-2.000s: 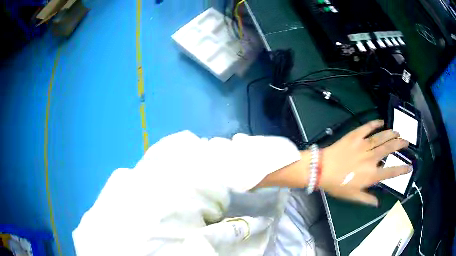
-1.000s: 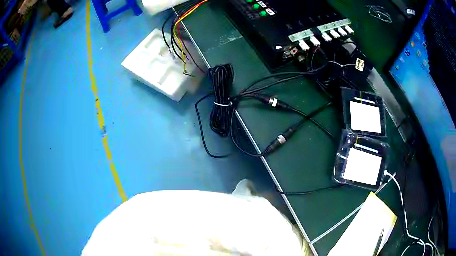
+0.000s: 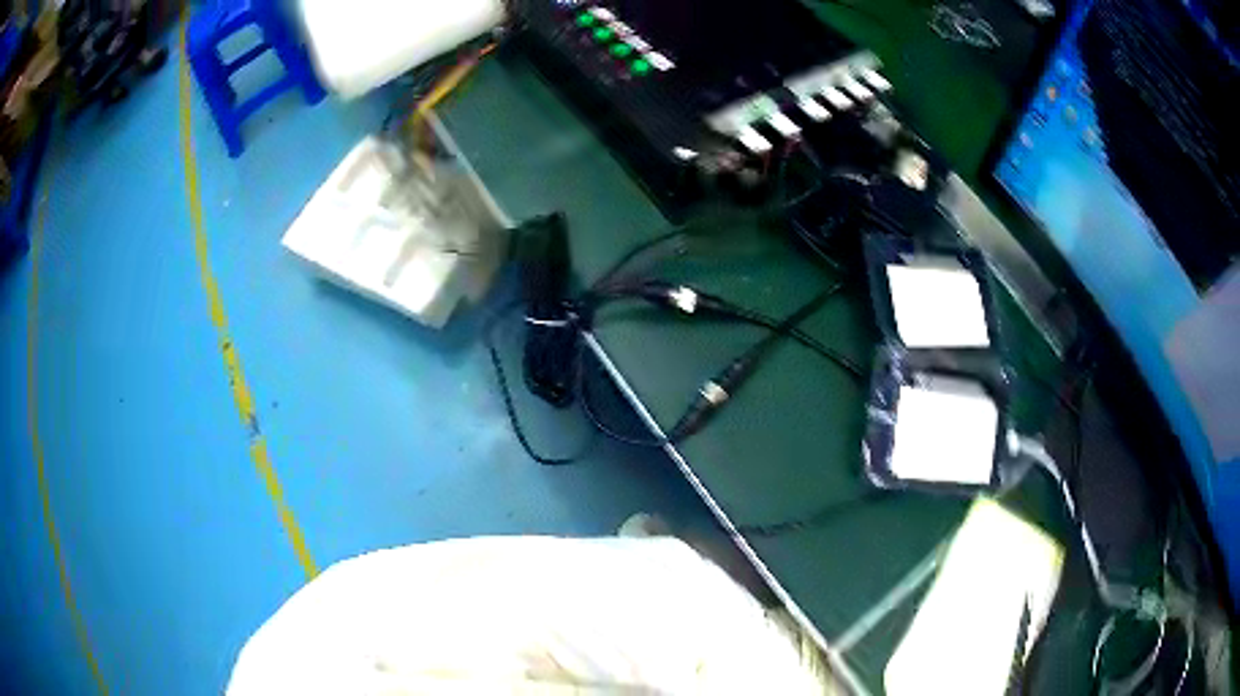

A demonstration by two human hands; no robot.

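Note:
Two black display units with glowing white screens lie one beyond the other on the green bench: the far unit (image 3: pixel 938 302) and the near unit (image 3: pixel 944 432). A white cable (image 3: pixel 1074 506) runs from the near unit's right side. Black connector cables (image 3: pixel 713 393) lie left of the units and meet a tied cable bundle (image 3: pixel 548 313) at the bench edge. The wearer's white sleeve fills the bottom. Neither of my hands is clearly visible; a small pale blurred shape shows at the sleeve's top edge. The frame is blurred.
A black test box (image 3: pixel 680 82) with green lights and silver-white sockets stands at the far end. A white foam tray (image 3: pixel 394 231) is beside the bench. A pale paper pad (image 3: pixel 972 605) lies nearest. A monitor (image 3: pixel 1156 150) is at right, a blue stool (image 3: pixel 248 61) far left.
The hand that was over the two units two seconds ago has left the bench and is out of view. The camera view has shifted; the units still lie together with white screens.

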